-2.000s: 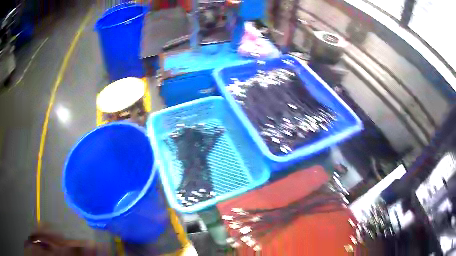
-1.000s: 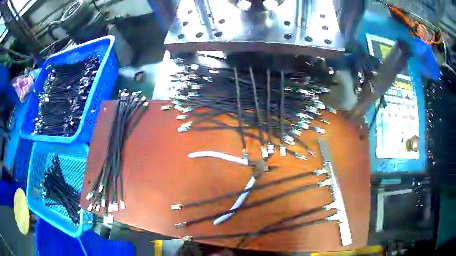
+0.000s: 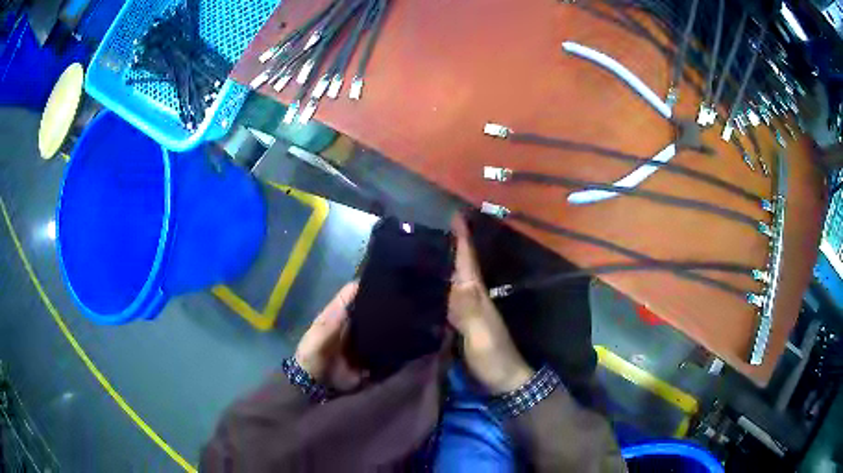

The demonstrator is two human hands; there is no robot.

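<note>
A dark, flat object that looks like a smartphone (image 3: 402, 296) is upright in front of my lap, its face dark. My left hand (image 3: 325, 340) holds its left edge. My right hand (image 3: 482, 323) lies along its right edge, fingers extended upward. On the reddish-brown board (image 3: 416, 102), the loading bar (image 3: 770, 277) lies near the right end with several black cables (image 3: 629, 245) attached, running left. One cable end hangs past the board's front edge. Side cutters (image 3: 684, 134) with pale handles lie open, partly crossed by the cables.
A cable bundle (image 3: 323, 46) lies at the board's left edge. The light-blue mesh basket (image 3: 166, 134) with black cables is at upper left. A blue bucket (image 3: 166, 222) stands on the floor below it. More cables (image 3: 739, 55) are heaped at upper right. Another blue rim (image 3: 675, 453) shows at bottom right.
The view has swung down and left from the board to my lap. Both hands and the dark phone-like object are now in view. The bar, cables and cutters appear unmoved on the board.
</note>
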